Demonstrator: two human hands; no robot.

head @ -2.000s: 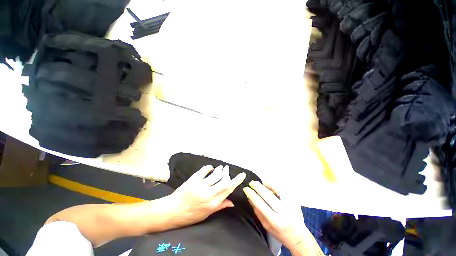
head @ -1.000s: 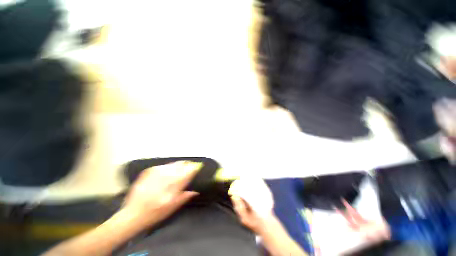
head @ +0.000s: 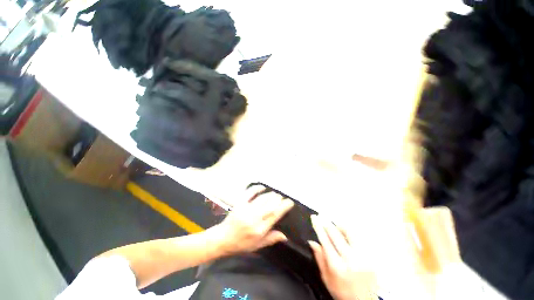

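A black fabric piece (head: 297, 219) lies at the near edge of the white table, partly hanging over it in front of my apron. My left hand (head: 256, 220) rests on its left part with fingers bent over it and thumb below. My right hand (head: 341, 258) is at its right end, fingertips on the fabric edge, thumb beneath. The hands are a little apart. The right hand is overexposed against the white table, so its outline is partly lost. The fabric between and under the hands is partly hidden.
Heaps of black pieces (head: 184, 117) stand on the left of the white table (head: 328, 105). Narrow black strips (head: 254, 64) lie behind them. A large black heap (head: 486, 135) fills the right side. A tan card (head: 436, 237) lies near it. Cardboard boxes (head: 99, 161) stand on the floor at left.
The view has swung left, bringing the left heaps and boxes in and the neighbour's hands out. Both hands remain on the black fabric piece, its far edge now a straighter slanting line.
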